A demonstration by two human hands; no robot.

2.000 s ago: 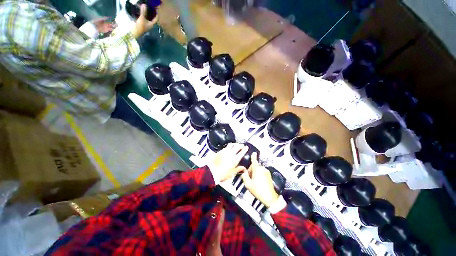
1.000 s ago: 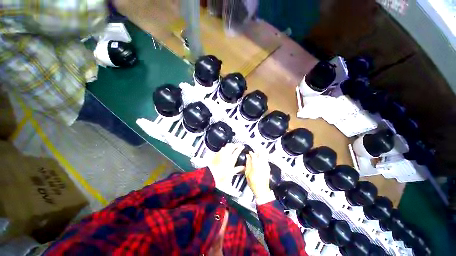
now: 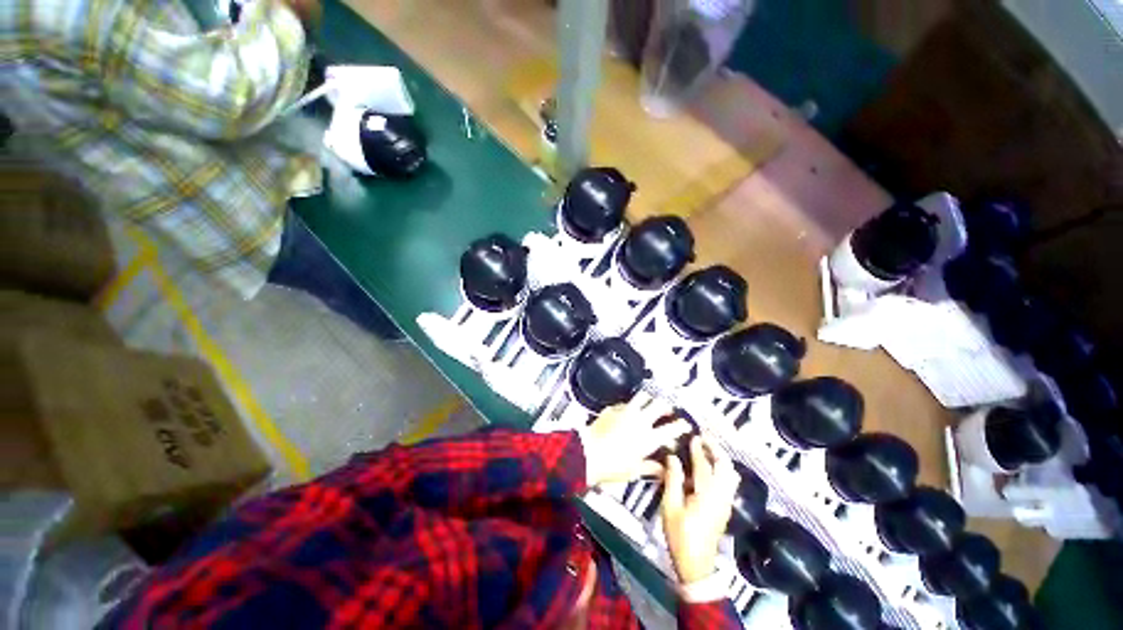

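Observation:
White units with glossy black ball heads point(image 3: 607, 373) stand in two close rows across the bench. My left hand point(image 3: 626, 441) and my right hand point(image 3: 697, 502) are both on one black ball head point(image 3: 676, 438) in the near row. The fingers cover most of that ball, one hand on each side. Whether a small piece is between the fingers is hidden. The white slotted bodies point(image 3: 507, 367) show below the balls, towards the bench edge.
A loose white unit point(image 3: 392, 144) lies on the green mat point(image 3: 462, 228) near a person in a plaid shirt point(image 3: 160, 111). More units point(image 3: 895, 243) stand on brown board point(image 3: 788, 160). A shelf post point(image 3: 579, 86) rises beyond the rows. A carton point(image 3: 142, 425) is on the floor.
The view has shifted, so the rows sit further right and lower. My hands are still at a near-row ball. The plaid-shirted person's hands have left the white unit, which now lies on the mat.

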